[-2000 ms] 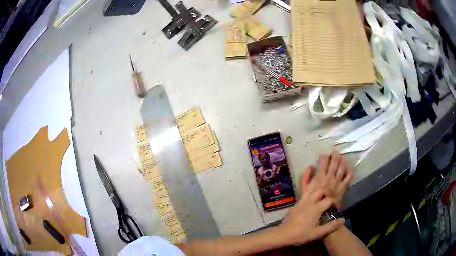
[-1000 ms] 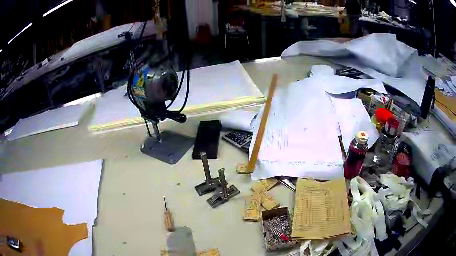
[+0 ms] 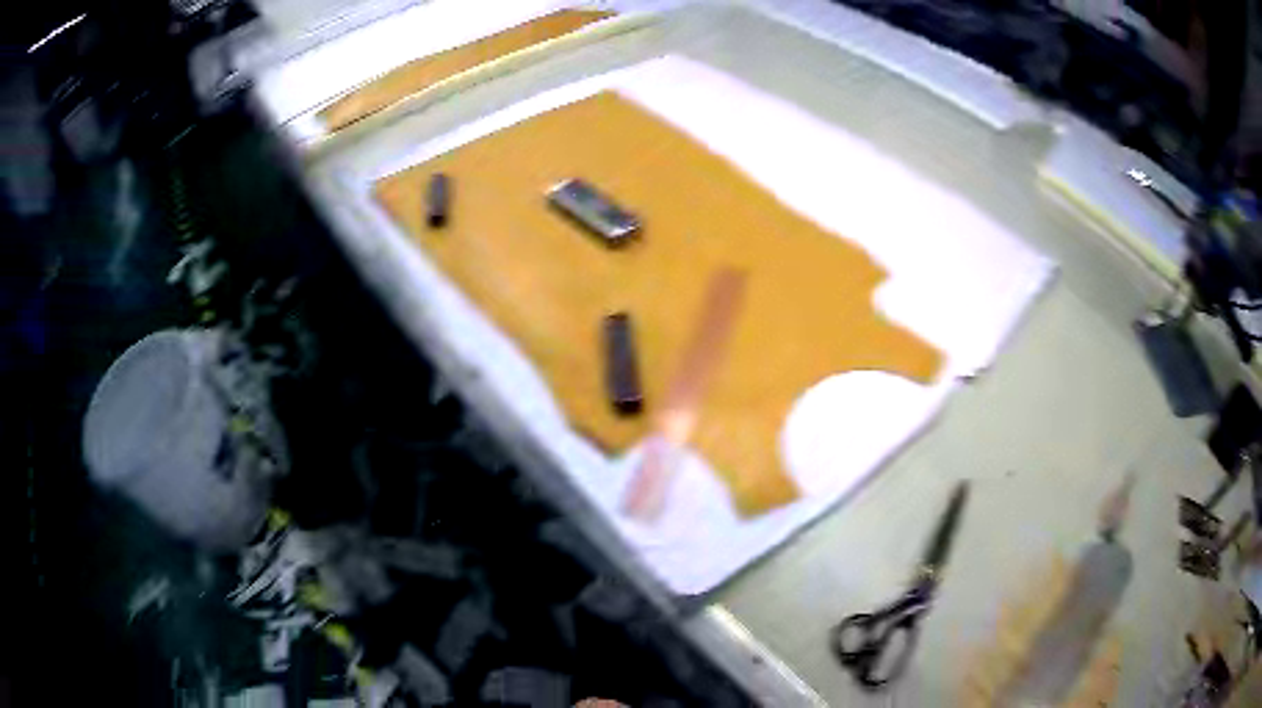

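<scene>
The orange-tan garment panel (image 3: pixel 775 291) lies on a white underlay (image 3: pixel 969 263) near the middle of the view. On it are a silver metal weight (image 3: pixel 592 212), a small dark weight (image 3: pixel 439 199) and another dark weight (image 3: pixel 623 364). A clear pinkish ruler (image 3: pixel 706 353) lies across panel and underlay. The black-handled shears (image 3: pixel 907 602) lie slightly open on the grey table, right of the panel. A small skin-coloured patch is cut off at the bottom edge; I cannot tell what part it is. No hand shows clearly.
A blurred metal blade (image 3: pixel 1073 622) lies over yellowish tickets at lower right. A narrow orange piece (image 3: pixel 457 69) lies at the far table end. A white bin (image 3: pixel 173 436) stands on the floor at left, with white scraps around it. Dark metal stands sit at the right edge.
The view has swung left, from the machine and pin box to the panel and floor. Both hands, seen two seconds ago beside the phone, are no longer clearly visible.
</scene>
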